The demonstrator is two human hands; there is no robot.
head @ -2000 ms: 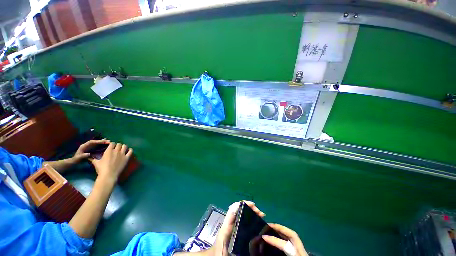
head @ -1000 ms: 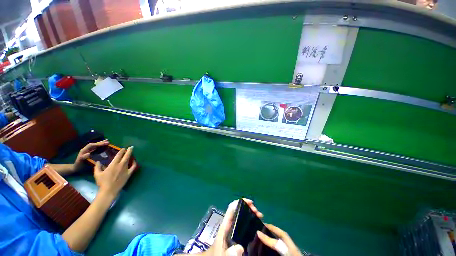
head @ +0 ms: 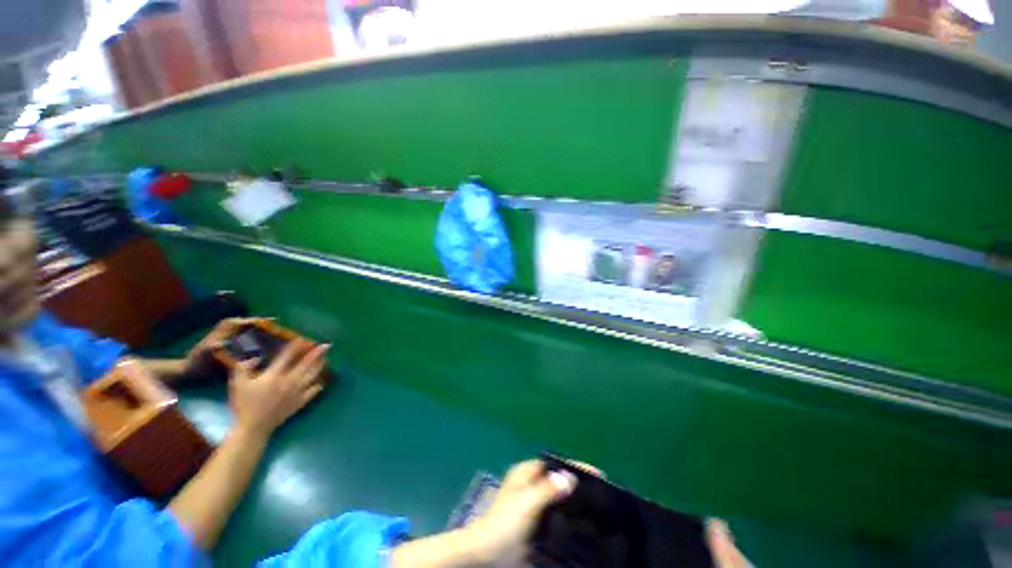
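Note:
A flat black rectangle, perhaps a display module (head: 621, 524), is held at the bottom centre, its glossy dark face showing. My left hand (head: 519, 508) grips its left end, thumb on the face. My right hand (head: 724, 546) is at its right end; only a finger or so shows, the rest cut off by the lower edge. A clear tray (head: 474, 499) lies behind my left hand, mostly hidden. The picture is blurred.
A neighbour in a blue smock at left holds a dark part in a brown frame (head: 291, 336). A stack of brown frames (head: 150, 433) stands by their arm. A blue bag (head: 474, 239) and an instruction sheet (head: 621, 266) hang on the green partition. A blurred stack (head: 991, 530) is at lower right.
The black rectangle has turned from a steep, narrow view to a wider one, stretching right. My right hand has moved from its face to its right end. The whole view has shifted slightly.

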